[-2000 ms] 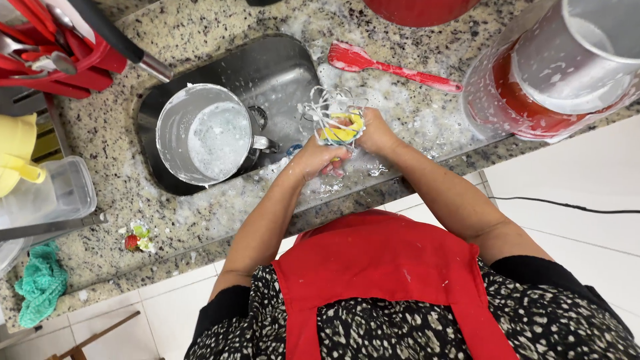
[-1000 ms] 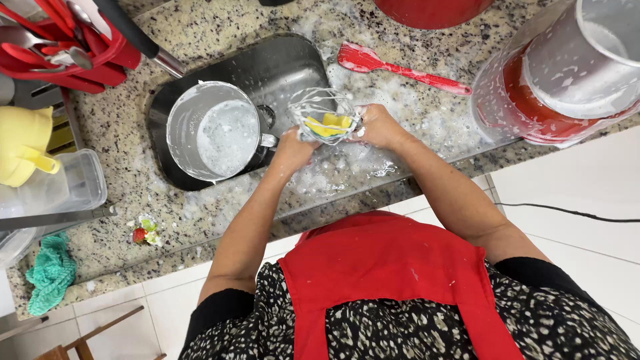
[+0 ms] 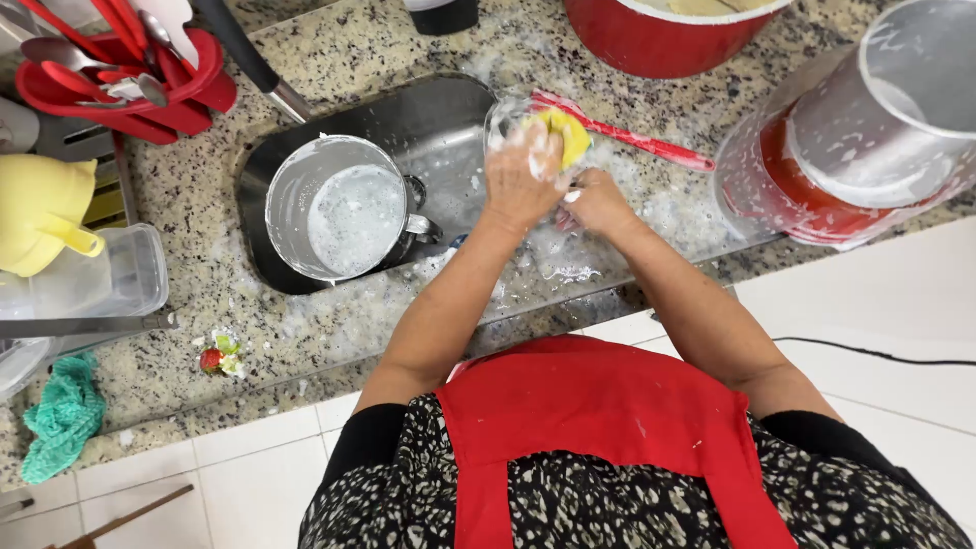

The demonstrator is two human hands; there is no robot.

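My left hand [image 3: 524, 174] presses a soapy yellow sponge [image 3: 568, 137] against the wire loops of a whisk [image 3: 502, 122], over the counter just right of the sink. My right hand [image 3: 598, 202] is closed beside it, lower right, around the whisk's handle end, which the fingers mostly hide. Foam covers the fingers of the left hand. A red spatula [image 3: 648, 143] lies behind the hands on the wet granite. In the steel sink [image 3: 450, 145] stands a metal pot [image 3: 335, 206] with cloudy, sudsy water.
Stacked soapy bowls and a metal container [image 3: 831, 152] stand at right, a red pot [image 3: 663, 38] at the back. To the left are a red utensil holder [image 3: 152, 107], faucet [image 3: 286, 99], yellow funnel-like piece [image 3: 38, 213], clear plastic container [image 3: 137, 274], strawberry scrap [image 3: 212, 360] and green cloth [image 3: 65, 415].
My left hand has moved from the whisk's lower side up over its wires, onto the sponge. The whisk and both hands are now nearer the red spatula.
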